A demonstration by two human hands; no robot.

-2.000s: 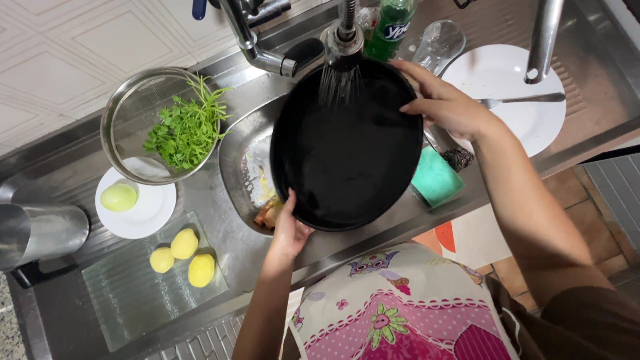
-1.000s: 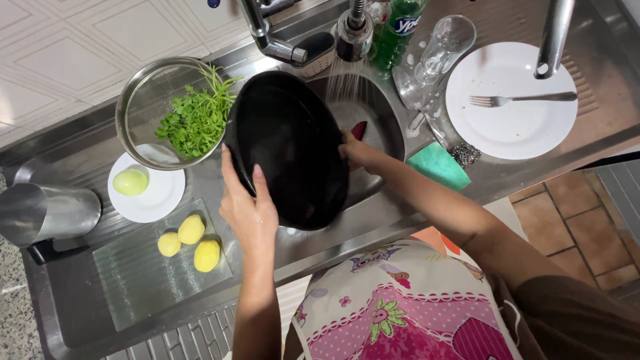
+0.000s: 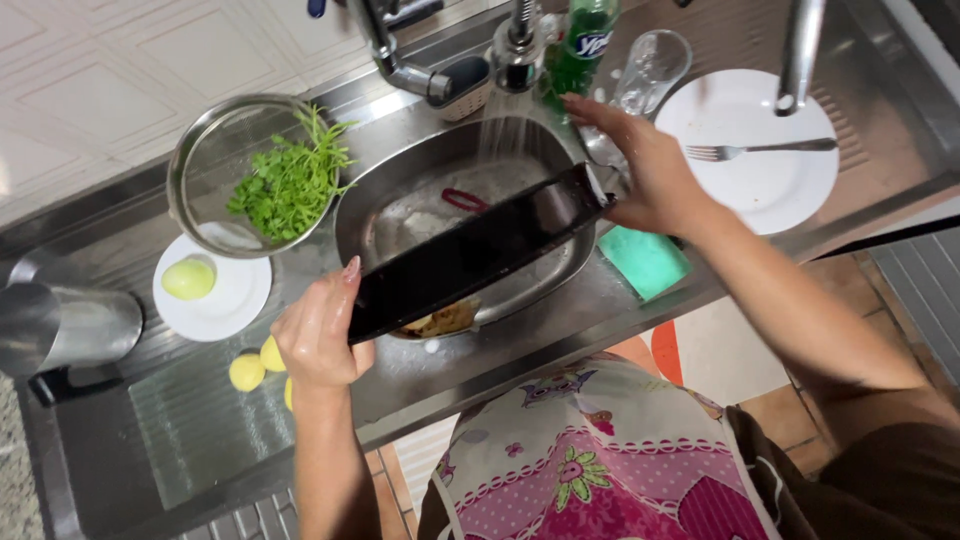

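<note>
A black pan or dish [image 3: 480, 251], seen nearly edge-on, is tilted above the steel sink basin [image 3: 352, 225]. My left hand [image 3: 322, 326] grips its lower left end, the thumb on the near face. At the upper right end, my right hand [image 3: 637, 165] holds the other side with its fingers spread. Water falls from the spray faucet head [image 3: 517, 64] behind the pan. A dark red ring-shaped piece [image 3: 463, 200] and brownish food scraps [image 3: 442, 319] lie in the basin. The pan hides part of the basin.
Left of the basin are a strainer [image 3: 180, 169] with green herbs [image 3: 289, 184], a small plate [image 3: 247, 300] with a pale green item, yellow fruits [image 3: 247, 373] and a metal jug [image 3: 94, 326]. Rightward are a green sponge [image 3: 645, 262], a glass [image 3: 654, 67], an Ypê bottle [image 3: 585, 52] and a plate with a fork [image 3: 750, 195].
The pan has turned from showing its broad face to nearly edge-on. My right hand has moved from the pan's near right side up to its right end.
</note>
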